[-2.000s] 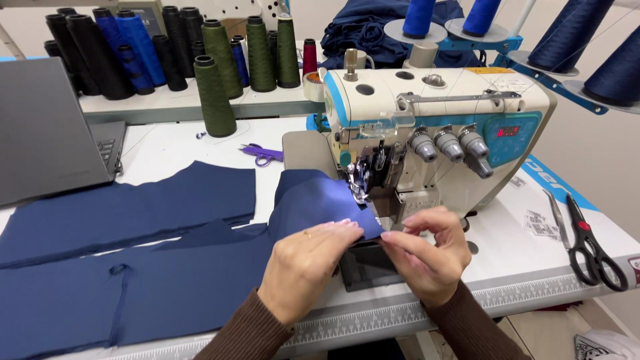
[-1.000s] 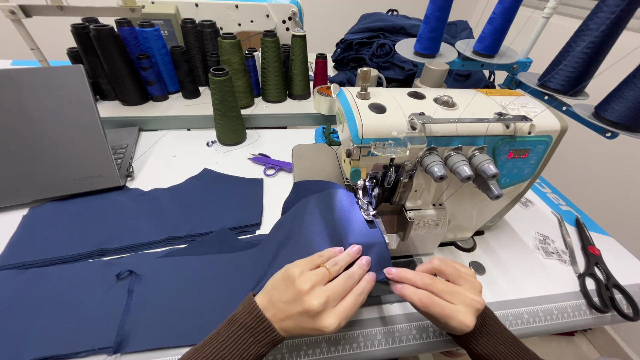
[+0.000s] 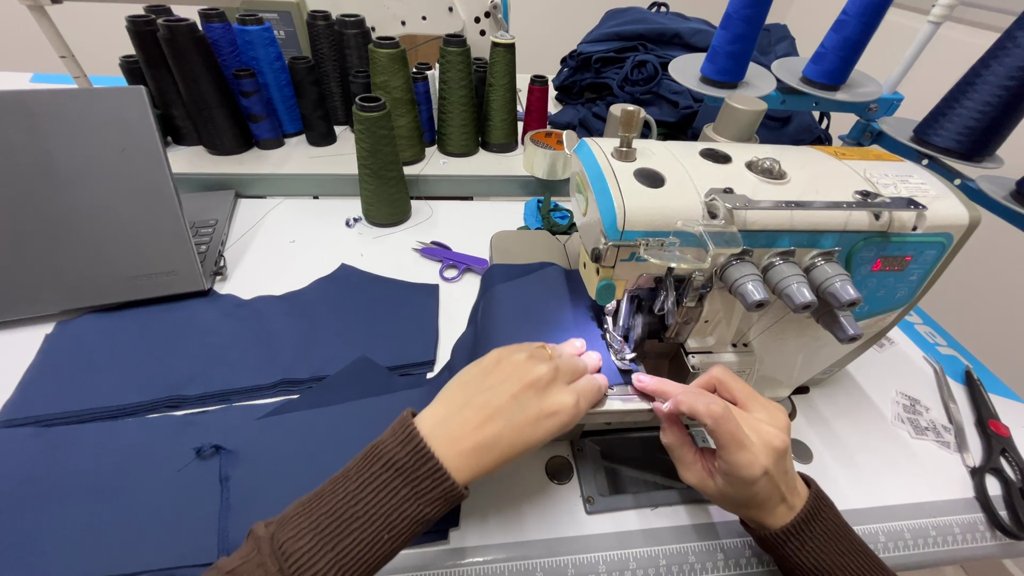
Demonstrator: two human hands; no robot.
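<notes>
A navy fabric panel (image 3: 536, 308) lies on the bed of a white and blue Jack overlock machine (image 3: 768, 192), its right edge by the presser foot (image 3: 620, 340). My left hand (image 3: 512, 400) rests palm down on the panel, its fingers lying just left of the foot. In front of the foot, my right hand (image 3: 728, 436) has its thumb and index finger at the panel's near corner; whether they pinch it is hard to tell. More navy pieces, a stack (image 3: 240, 344) and a wide panel (image 3: 120, 488), spread over the table on the left.
Purple thread snips (image 3: 452, 258) lie behind the fabric. A grey laptop (image 3: 88, 192) stands at the left, thread cones (image 3: 382, 168) at the back. Tweezers (image 3: 950, 408) and black scissors (image 3: 996, 456) lie at the right. A measuring tape strip (image 3: 928, 532) runs along the front edge.
The fabric has advanced away from me past the foot, so its near edge now lies close to it. Both hands have moved nearer the foot.
</notes>
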